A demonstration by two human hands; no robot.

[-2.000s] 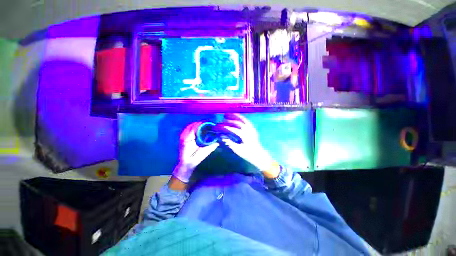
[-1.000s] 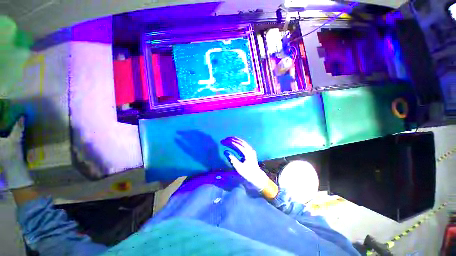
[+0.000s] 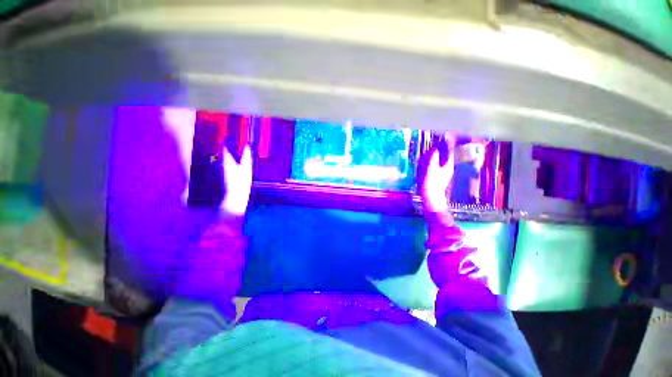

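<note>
The circuit board glows bright blue under purple light with a thick white line. It lies in the thin carrier frame, whose far side is cut off by the pale hood. My left hand is at the frame's left edge, fingers pointing away from me. My right hand is at its right edge. Both look gloved, with dark fingertips, and seem to grip the frame's sides, though blur hides the exact contact. No pot shows in either hand.
The broad pale hood crosses the upper view. The bench mat runs along the front edge, with an orange ring on its right part. A pink-and-dark section adjoins the frame. A black bin stands at lower left.
My left hand has come from the far left to the frame's left edge. My right hand has moved from the mat to its right edge. The hood now covers more of the view.
</note>
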